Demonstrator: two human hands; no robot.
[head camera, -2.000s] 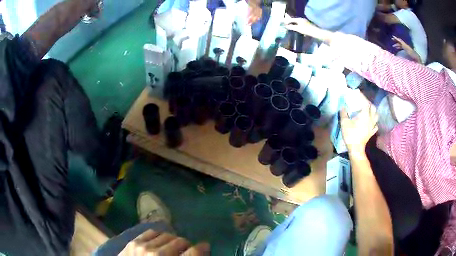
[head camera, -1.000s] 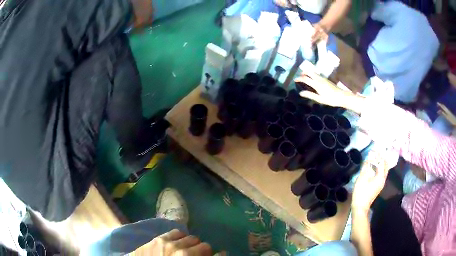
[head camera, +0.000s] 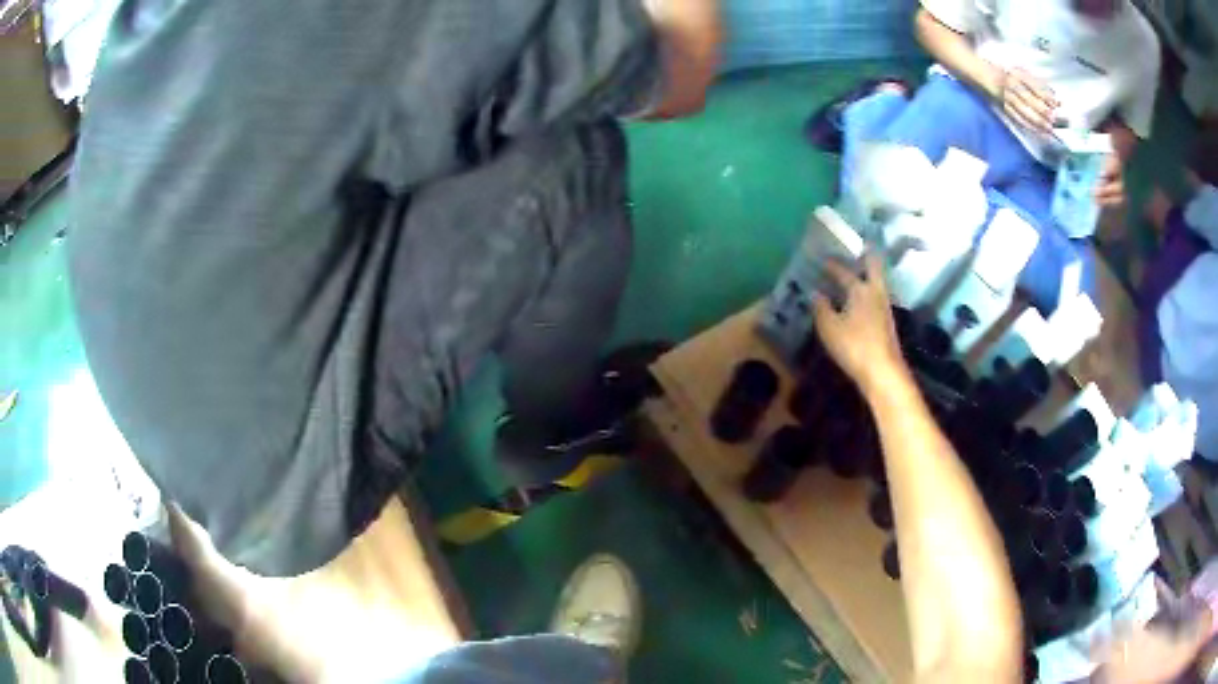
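Note:
My right hand (head camera: 855, 314) reaches in from the bottom edge, with its fingers closed round the upper right side of a pale retail carton (head camera: 797, 283). The carton stands slightly tilted at the back left corner of the cardboard sheet (head camera: 715, 368), a dark product picture on its face. Many black tubes (head camera: 1022, 494) stand in a cluster beside and partly behind my forearm. Two tubes (head camera: 744, 400) stand near the sheet's left edge. My left hand is not in view.
A person in dark clothes (head camera: 307, 267) fills the left side. More tubes (head camera: 147, 608) stand at lower left. Open white cartons (head camera: 995, 261) stand behind the cluster. Another person's hands hold a carton (head camera: 1079, 187). A blurred hand (head camera: 1155, 648) is at lower right.
The view has turned left, so the sheet and tubes appear further right. My right hand has moved from the cartons at the right to the carton at the back left corner. My left hand has left view.

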